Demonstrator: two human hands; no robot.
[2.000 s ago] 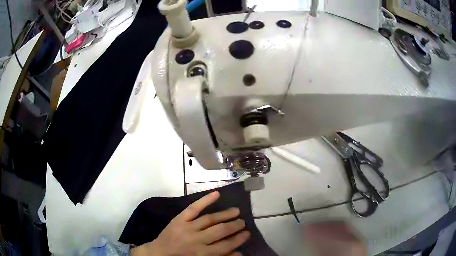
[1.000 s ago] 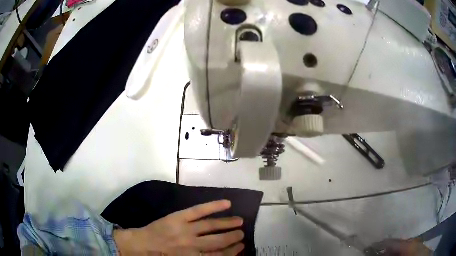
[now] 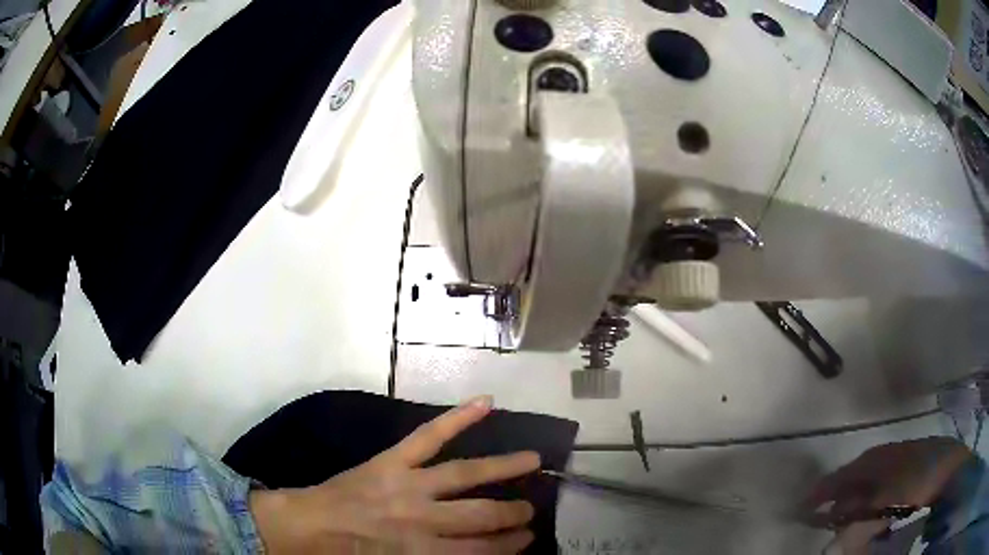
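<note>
A black fabric piece [image 3: 325,434] lies flat on the white table in front of the needle area. My left hand [image 3: 418,504] rests on it with fingers spread, pressing it down. My right hand [image 3: 895,493], partly blurred at the lower right, holds the fabric shears [image 3: 662,497]. Their thin blades point left, and the tip reaches the right edge of the black piece near my left fingertips. The shears' handles are mostly hidden by the hand.
The sewing machine head [image 3: 586,206] hangs over the needle plate [image 3: 439,309]. A large black panel [image 3: 195,184] lies at the upper left beside a white lever-like part [image 3: 342,119]. A white stick [image 3: 675,332], black snips [image 3: 800,338] and a dark scrap [image 3: 639,439] lie on the right.
The shears have left their place on the table and are now in my right hand, their blades brought left to the black piece. The view has shifted. My left hand stays on the cloth.
</note>
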